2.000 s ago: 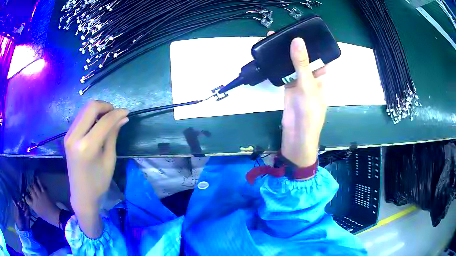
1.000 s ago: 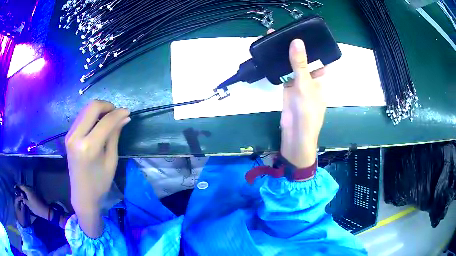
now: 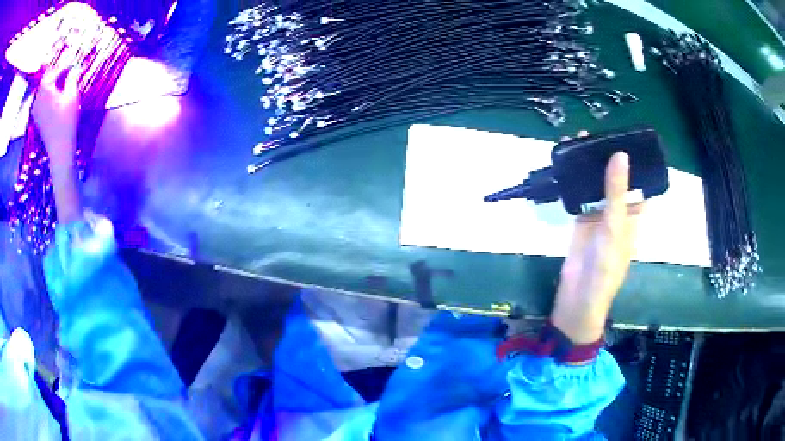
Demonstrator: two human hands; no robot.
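My right hand [image 3: 607, 232] holds the black glue bottle [image 3: 611, 168] over the white sheet [image 3: 456, 228]. Its tapered nozzle [image 3: 525, 188] points left, with no cable at the tip. My left hand [image 3: 57, 108] is stretched to the far left, in violet glare, with its fingers at a bundle of cables [image 3: 99, 65] there. The glare hides whether the fingers grip a cable. The main cable pile [image 3: 413, 60] lies behind the sheet, with shiny ends on both sides.
A narrower cable bundle [image 3: 723, 155] lies right of the sheet. A small white object [image 3: 635, 52] is at the back. A dark crate [image 3: 664, 388] stands below the bench edge at right. More cable ends [image 3: 34, 202] glow at the far left.
My left hand has moved from the front of the bench to the far left, and the cable is gone from the nozzle. The view has turned left. My right hand still holds the bottle.
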